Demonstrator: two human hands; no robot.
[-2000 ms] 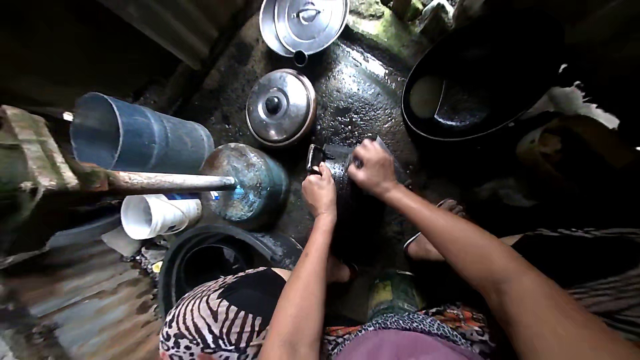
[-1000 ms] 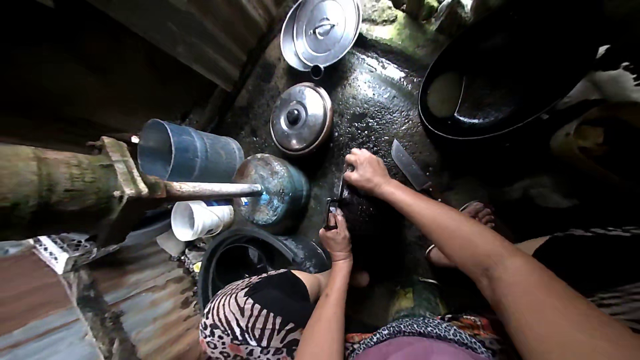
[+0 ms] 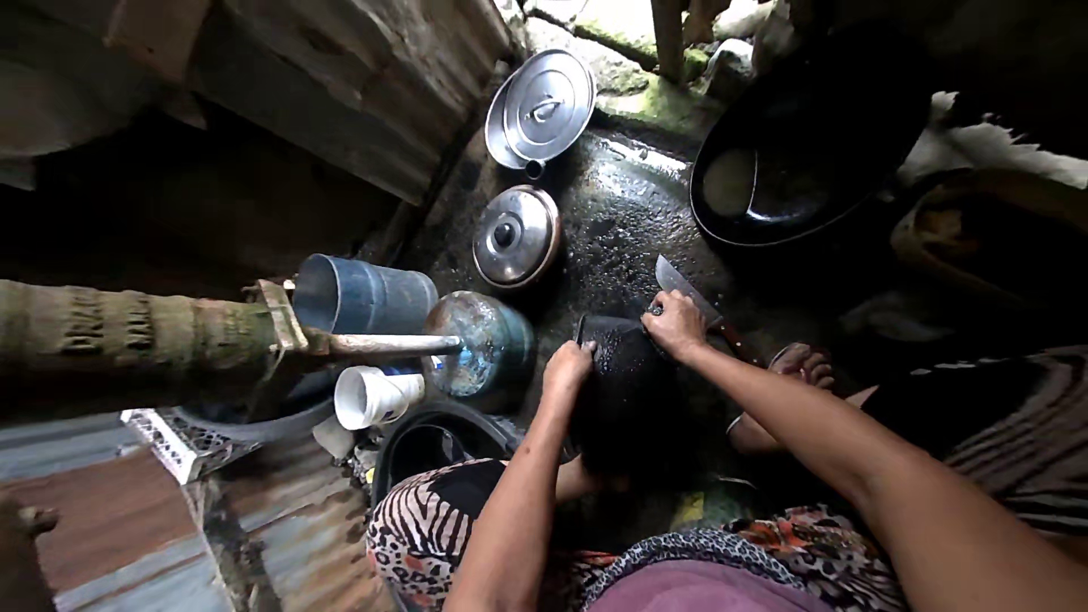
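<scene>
A wet, blackened cooking pot (image 3: 629,382) stands between my knees, its lower part lost in shadow. My left hand (image 3: 568,370) is closed at its left edge, around what looks like a dark handle. At the opposite edge my right hand (image 3: 674,325) grips the pot's side, with a small dark piece at the fingertips, too unclear to name. Just beyond and right of my right hand, a knife (image 3: 680,280) with a wide metal blade and brown handle lies on the wet floor, partly covered by the hand.
A lidded metal pot (image 3: 517,236), metal lids (image 3: 548,104) and a large black wok (image 3: 786,178) lie ahead. To the left are a blue container (image 3: 365,293), a pipe (image 3: 395,344) above a round blue vessel (image 3: 484,344), a white bucket (image 3: 374,398) and a black basin (image 3: 387,455).
My right hand has moved from close by my left hand to the pot's right edge, so the two hands are now farther apart. The view has shifted left.
</scene>
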